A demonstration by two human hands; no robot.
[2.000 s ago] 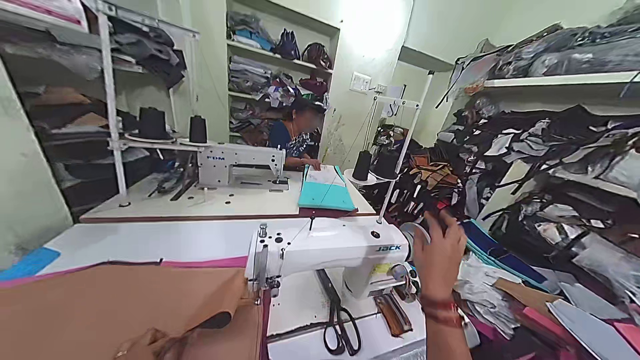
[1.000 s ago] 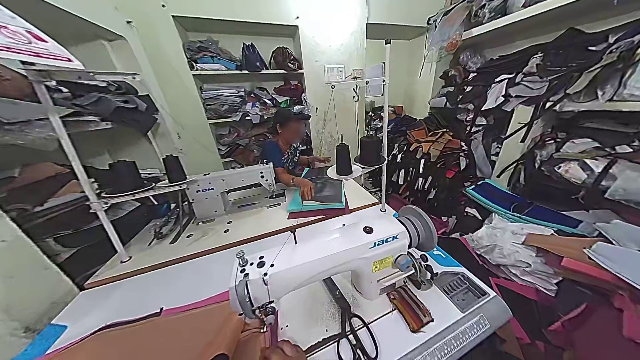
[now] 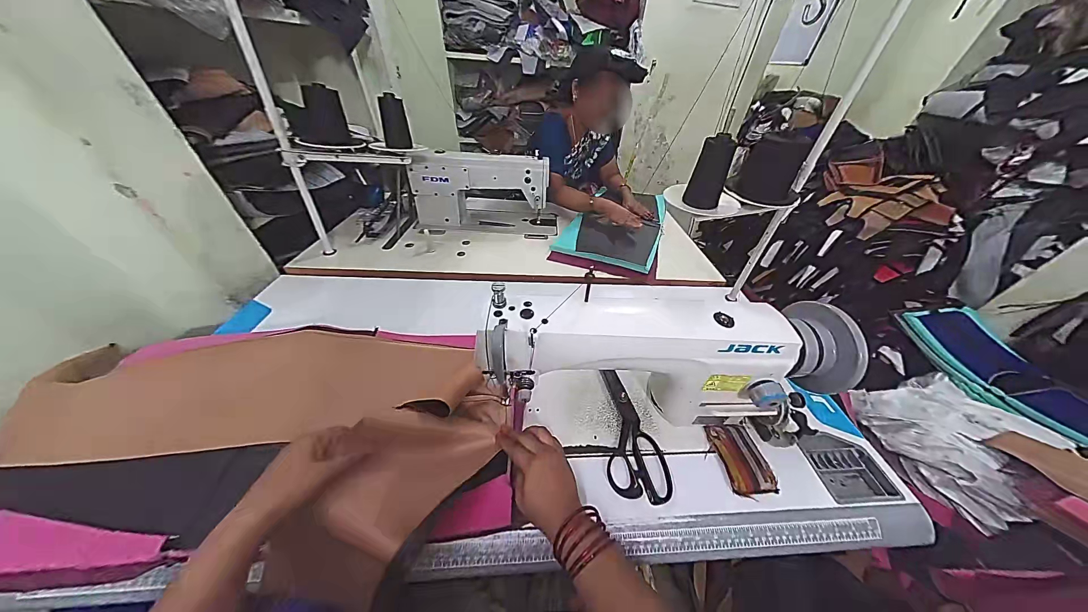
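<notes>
A white Jack sewing machine [image 3: 629,336] stands before me, with tan leather-like material [image 3: 229,382] at its needle. My left hand [image 3: 327,463] grips a raised fold of the brown material left of the needle. Just below the presser foot, my right hand [image 3: 535,467] pinches the material's edge between thumb and fingers, beside pink fabric [image 3: 476,510]. Red bangles circle that wrist. Black-handled scissors [image 3: 633,459] lie under the machine arm, and a bundle of striped brown and yellow pieces [image 3: 742,460] lies right of them.
Behind stands an FDM sewing machine [image 3: 476,191], where a person [image 3: 586,127] handles grey and turquoise sheets [image 3: 608,242]. Thread cones [image 3: 711,170] sit on a stand beside a white pole. Crumpled white material [image 3: 943,450] and piled fabric lie at right. A ruler strip [image 3: 748,534] runs along the table's front edge.
My right hand has come from the handwheel, where it was two seconds ago, to the material by the needle. My left hand now shows higher, with the material lifted. The view has shifted.
</notes>
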